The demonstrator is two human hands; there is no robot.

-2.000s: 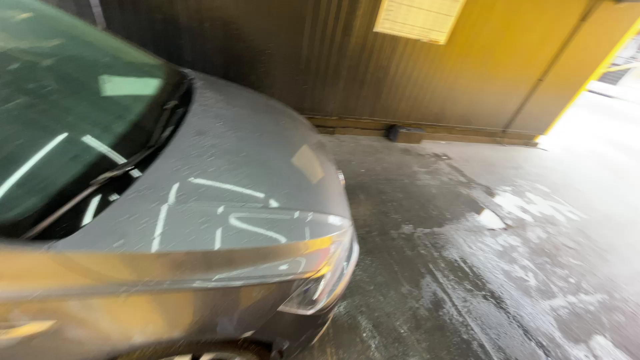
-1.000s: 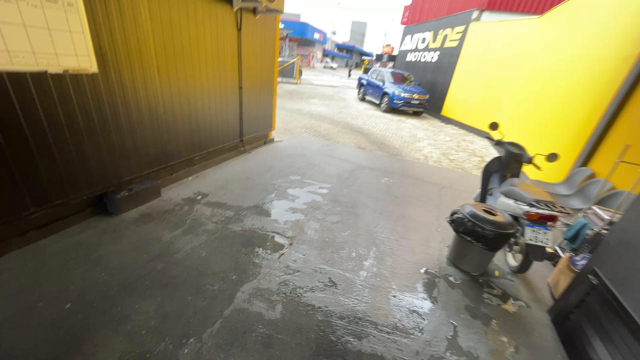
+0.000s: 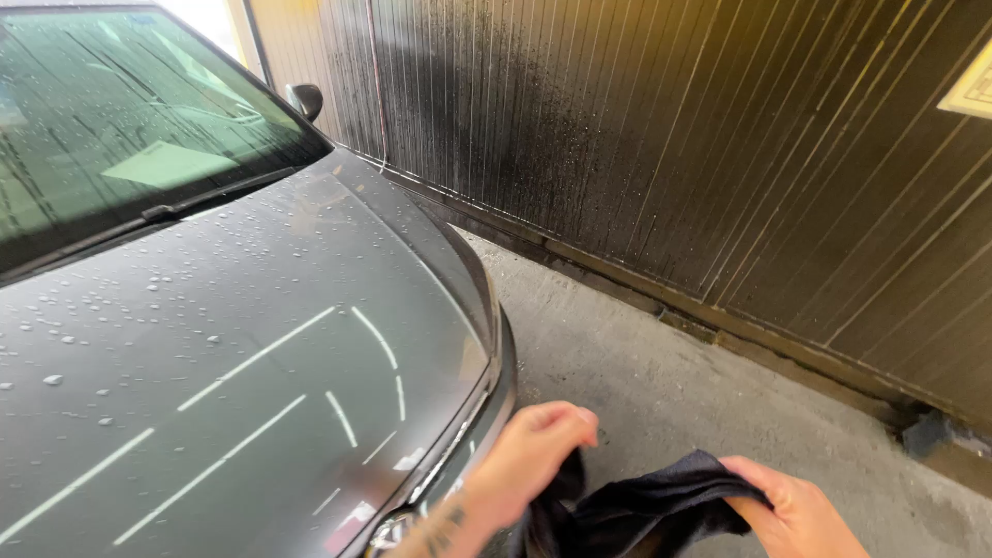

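Note:
Low in the head view, a dark cloth (image 3: 659,500) hangs between my hands, beyond the front edge of a grey car's hood (image 3: 256,349). My right hand (image 3: 790,500) pinches one end of it between thumb and fingers. My left hand (image 3: 535,457) has curled fingers and holds the cloth's other part, which drops below it; the forearm crosses the car's front edge. Water drops dot the hood and the windshield (image 3: 132,101). A wiper (image 3: 159,213) rests at the base of the glass. Light strips reflect in the paint.
A ribbed dark and yellow wall (image 3: 620,139) runs behind the car, with a yellowish sign (image 3: 973,85) at the right. Concrete floor (image 3: 573,333) lies between car and wall. A side mirror (image 3: 306,101) sticks out near the wall. A dark object (image 3: 938,434) sits at the wall's foot.
The view has swung from the open yard back to the car. Both hands and the dark cloth are now in sight; neither earlier frame shows them.

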